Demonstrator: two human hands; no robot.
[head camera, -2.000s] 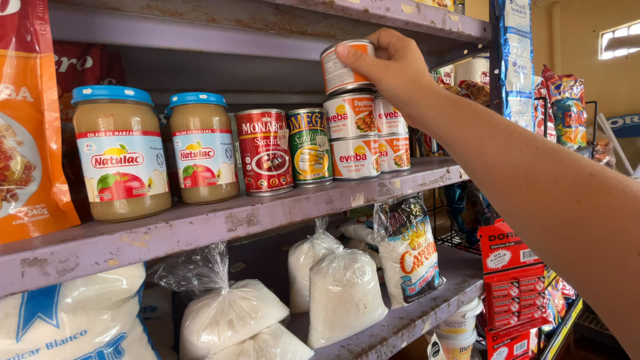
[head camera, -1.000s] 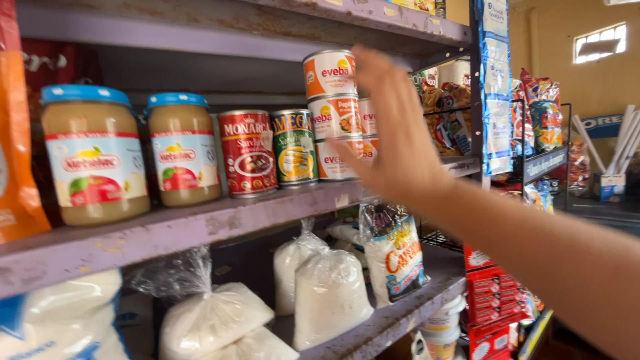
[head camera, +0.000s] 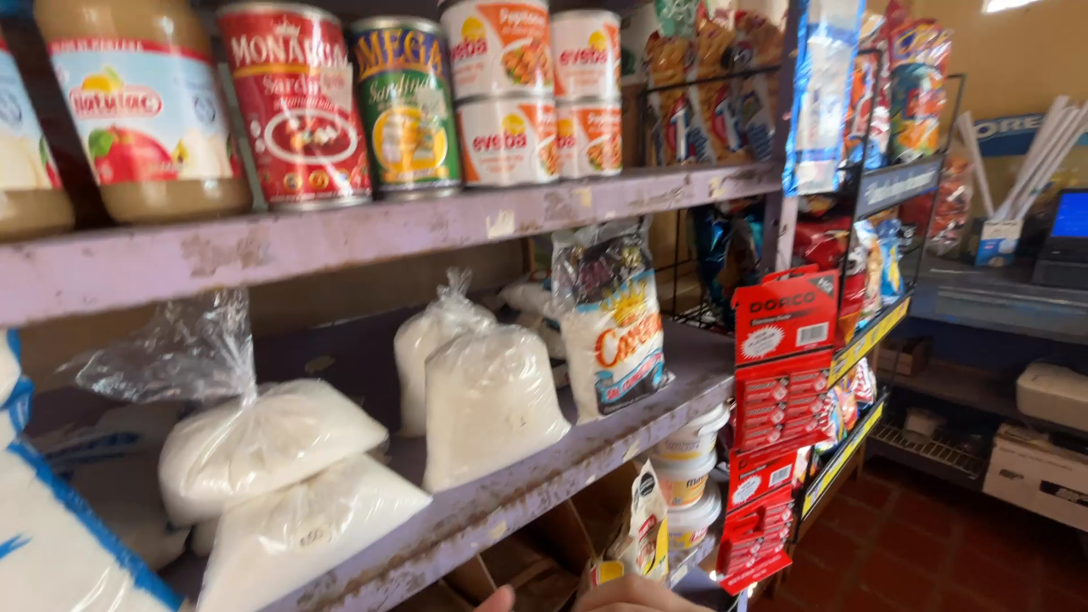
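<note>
Only part of a hand, which looks like my right hand (head camera: 633, 593), shows at the bottom edge, just below a yellow and white packet (head camera: 648, 527); whether it touches the packet is hidden. My left hand is out of view. Above, on the purple shelf (head camera: 382, 225), stand a red sardine can (head camera: 293, 110), a green and yellow sardine can (head camera: 408, 110) and stacked orange and white Eveba cans (head camera: 508, 140). A glass jar of apple puree (head camera: 144, 110) is left of them.
Tied plastic bags of white powder or grains (head camera: 493, 399) and a printed bag (head camera: 616, 331) sit on the lower shelf. Red Dorco card packs (head camera: 782, 340) hang at its right end, beside white tubs (head camera: 684, 484) and a snack rack (head camera: 901, 178).
My right hand held a can at the top of the Eveba stack, then came off it with the can left there. Now it is low at the frame's bottom; the view has tilted down.
</note>
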